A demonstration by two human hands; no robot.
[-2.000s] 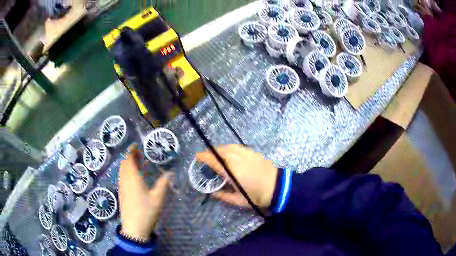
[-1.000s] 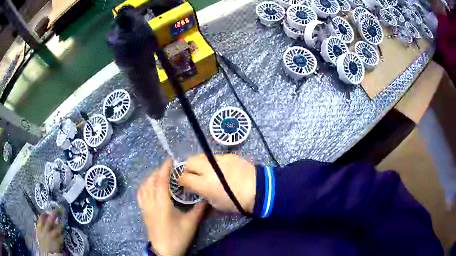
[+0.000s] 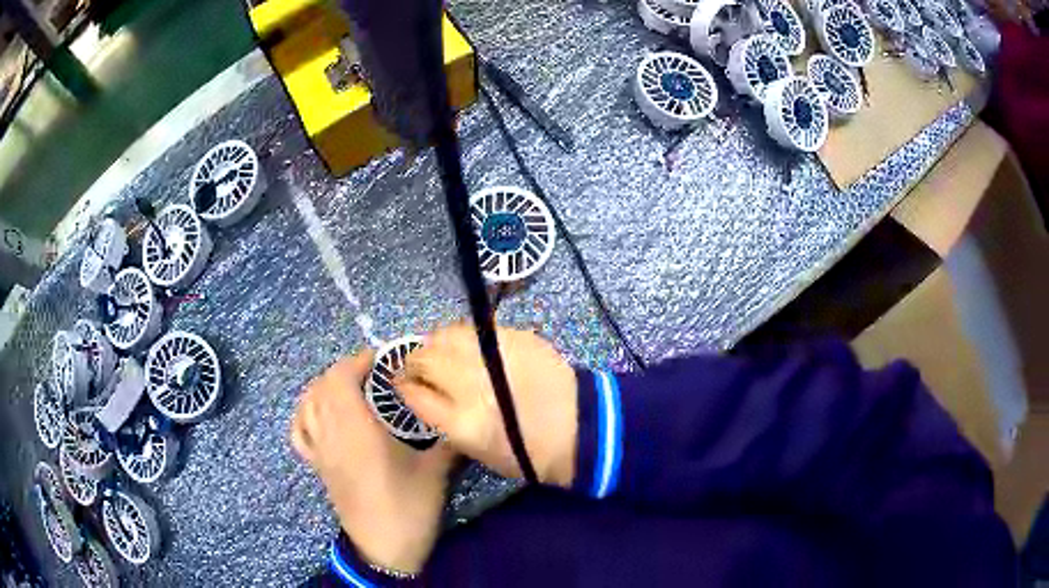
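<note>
A round white slotted fan housing (image 3: pixel 395 396) lies between my two hands at the lower middle. My left hand (image 3: pixel 366 459) grips its left and near side. My right hand (image 3: pixel 500 396) is on its right side, with the fingertips over its face; whether they hold a small screw cannot be told. A second housing with a blue centre (image 3: pixel 506 233) lies face up on the silver sheet beyond my right hand. The dark electric screwdriver (image 3: pixel 397 63) hangs blurred at the top, and its black cord (image 3: pixel 469 253) crosses the view down over my right hand.
The yellow screw feeder (image 3: pixel 328 98) stands at the top left of centre. Several housings (image 3: pixel 184 376) lie at the left, and more are heaped (image 3: pixel 796 113) at the upper right, partly on brown cardboard (image 3: pixel 863 144). A thin black cable (image 3: pixel 581 264) runs over the sheet. An open carton (image 3: pixel 978 241) is at the right.
Both hands came together on one housing and have stayed there. The blue-centred housing now lies by itself. Another hand seen at the lower left one second ago is gone. The view has shifted.
</note>
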